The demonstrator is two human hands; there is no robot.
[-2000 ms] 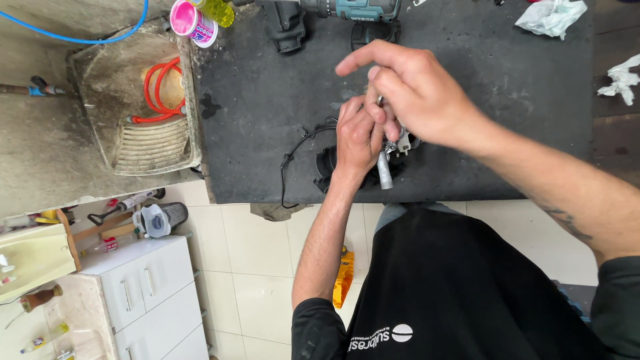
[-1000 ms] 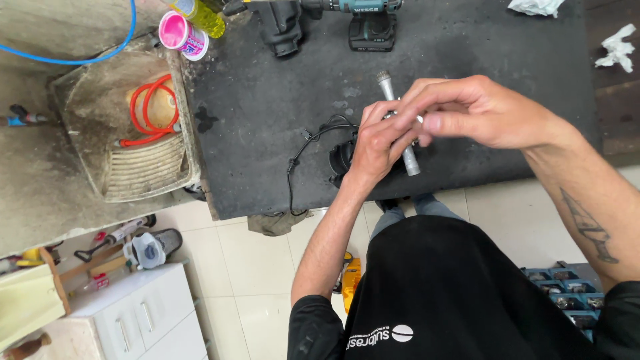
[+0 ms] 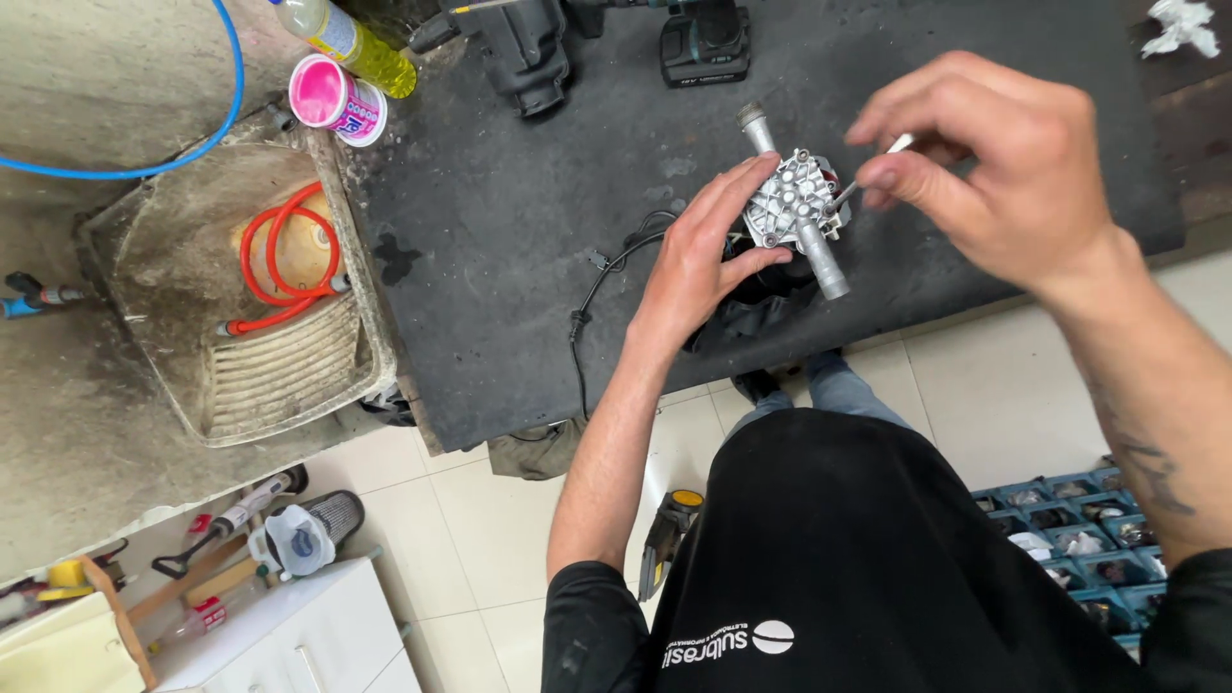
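A cast-metal pump head (image 3: 791,197) with two pipe stubs lies on the black bench mat near its front edge. My left hand (image 3: 707,236) grips its left side, thumb below and fingers above. My right hand (image 3: 972,159), to the right, pinches a thin metal tool with a pale end (image 3: 900,144); its shaft reaches the pump head's right side. What kind of tool it is I cannot tell. Beneath and in front of the pump head sits a black housing (image 3: 760,313), partly hidden. A black cable (image 3: 589,298) runs left from there and hangs over the mat's edge.
Across the back lie a black plastic housing (image 3: 525,58) and a cordless drill's battery base (image 3: 705,48). A pink tub (image 3: 337,99) and a yellow liquid bottle (image 3: 361,53) stand at the back left, beside a stained sink (image 3: 385,356) with a red hose (image 3: 274,265). Parts bins (image 3: 1078,539) are lower right.
My right hand has moved right, away from my left hand, and the pump head now shows between them. The pump head was mostly hidden by my hands before. The view has shifted closer.
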